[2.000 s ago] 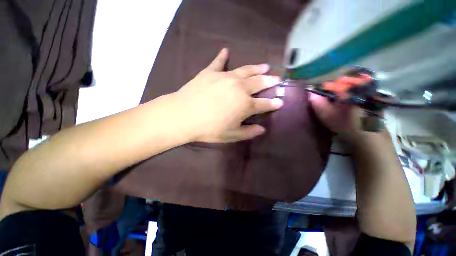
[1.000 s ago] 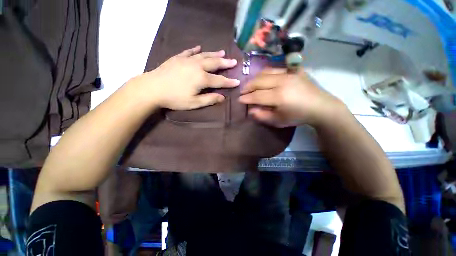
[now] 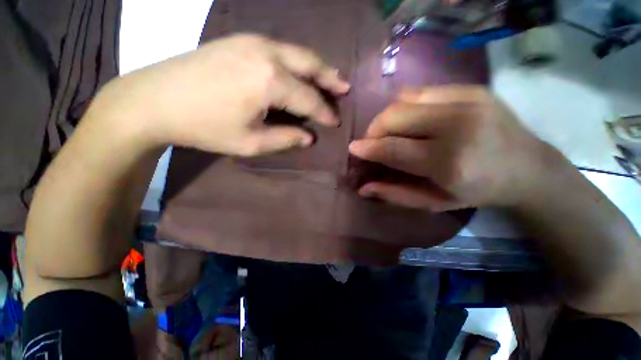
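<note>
The brown garment panel (image 3: 281,211) lies under both hands, with its lower edge at the table's front edge. A stitched line runs upright down it, meeting a crosswise line. My left hand (image 3: 246,98) rests over the panel left of that line, fingers bent and spread. My right hand (image 3: 443,148) is on the panel right of the line, thumb and fingertips close together at the line; it is blurred, and whether it pinches cloth is unclear. The presser foot (image 3: 390,60) is above my right hand, in the lit spot.
Stacked brown cut pieces (image 3: 77,77) lie at the left. The blurred machine head parts (image 3: 527,21) are at upper right. Small pale tools (image 3: 625,137) lie at the right. The ruler tape (image 3: 450,254) runs along the front edge.
The view has shifted. My left hand has lifted and bent its fingers from lying flat. My right hand has come from beside the needle area down to the stitched line.
</note>
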